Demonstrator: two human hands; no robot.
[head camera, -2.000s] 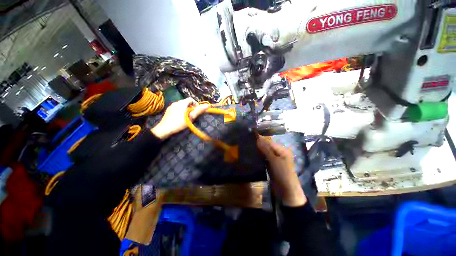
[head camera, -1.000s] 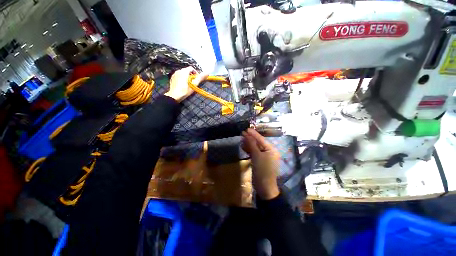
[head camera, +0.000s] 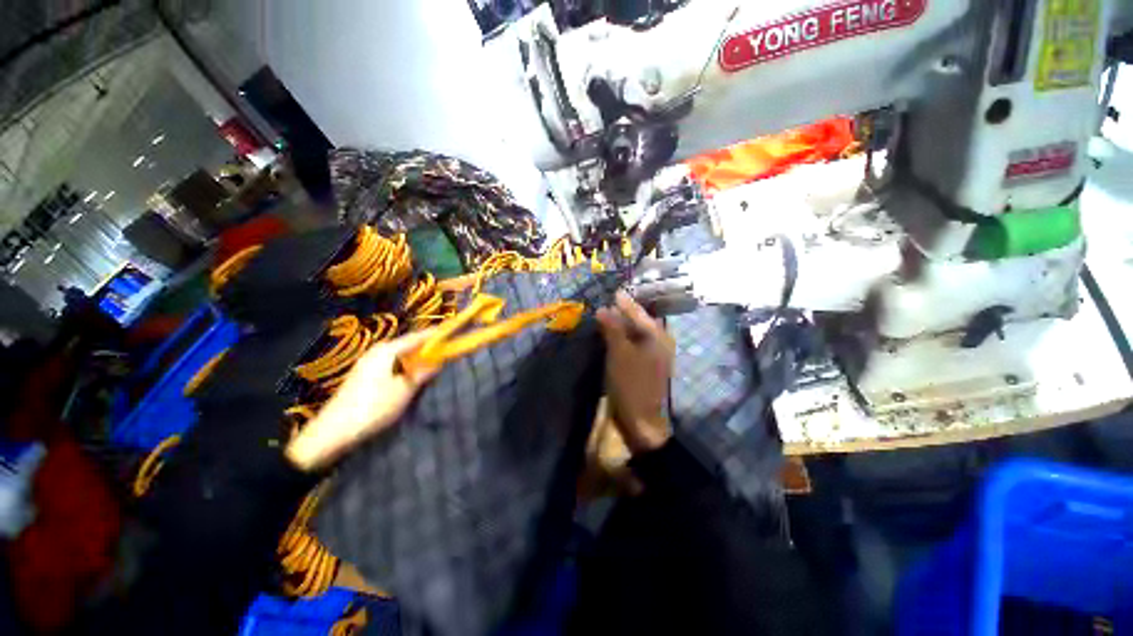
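A dark patterned bag panel (head camera: 460, 460) hangs slanting below the needle area, somewhat blurred. A yellow-tan handle (head camera: 497, 328) is attached near its top edge. My left hand (head camera: 360, 404) is closed on the handle's loop. My right hand (head camera: 640, 367) pinches the panel's right edge just below the presser foot (head camera: 609, 230). Whether the panel's corner lies under the foot is hidden. More patterned material (head camera: 721, 373) hangs to the right of my right hand, below the pale cylinder arm (head camera: 746, 276).
The off-white sewing machine (head camera: 795, 93) stands at the right. Stacked dark panels with yellow handles (head camera: 367, 263) are at the left, with a mottled cloth heap (head camera: 435, 193) behind. Blue crates stand at the left (head camera: 174, 379) and lower right (head camera: 1056, 522). Orange cloth (head camera: 777, 155) lies behind the machine.
My left hand has moved down and left, still holding the handle. The panel has swung and now hangs steeply over the cardboard. My right hand stays close to the needle area. The view has shifted.
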